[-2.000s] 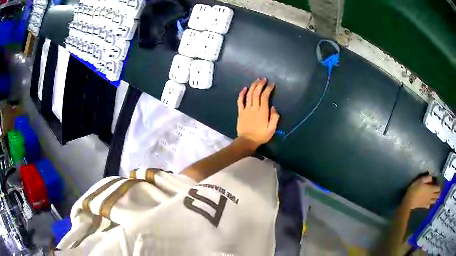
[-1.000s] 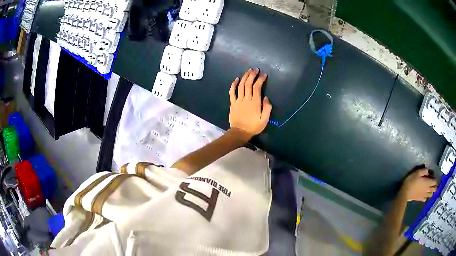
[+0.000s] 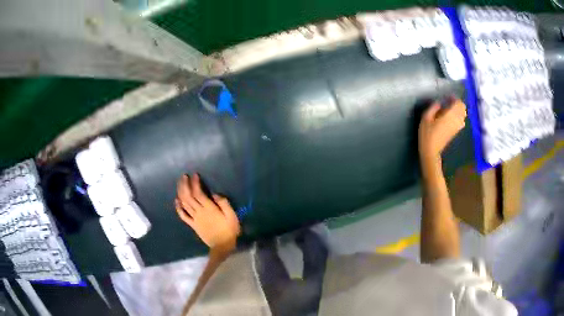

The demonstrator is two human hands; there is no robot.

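Observation:
My left hand (image 3: pixel 209 213) lies palm down on the dark green bench mat (image 3: pixel 321 160), fingers spread, holding nothing visible. It is right of a staggered double column of white outlet covers (image 3: pixel 113 192). My right hand (image 3: pixel 442 128) has bent fingers and rests on the mat just left of the blue tray (image 3: pixel 477 145); whether anything is in it cannot be told. The blue tray bears rows of white housings (image 3: pixel 510 86). More white parts (image 3: pixel 402 38) lie at the far edge, with one (image 3: pixel 453 62) against the tray. The picture is blurred.
A blue clip (image 3: pixel 226 102) with a pale loop sits near the far edge, its thin blue cord (image 3: pixel 249 176) running towards my left hand. At left are a black strap (image 3: pixel 62 191) and another filled tray (image 3: pixel 59 282). A liner bag (image 3: pixel 161 287) and cardboard box (image 3: pixel 482 194) are below.
The view has swung right and levelled, so the right tray shows more fully and the left covers have shifted down. Both hands remain on the mat in similar places.

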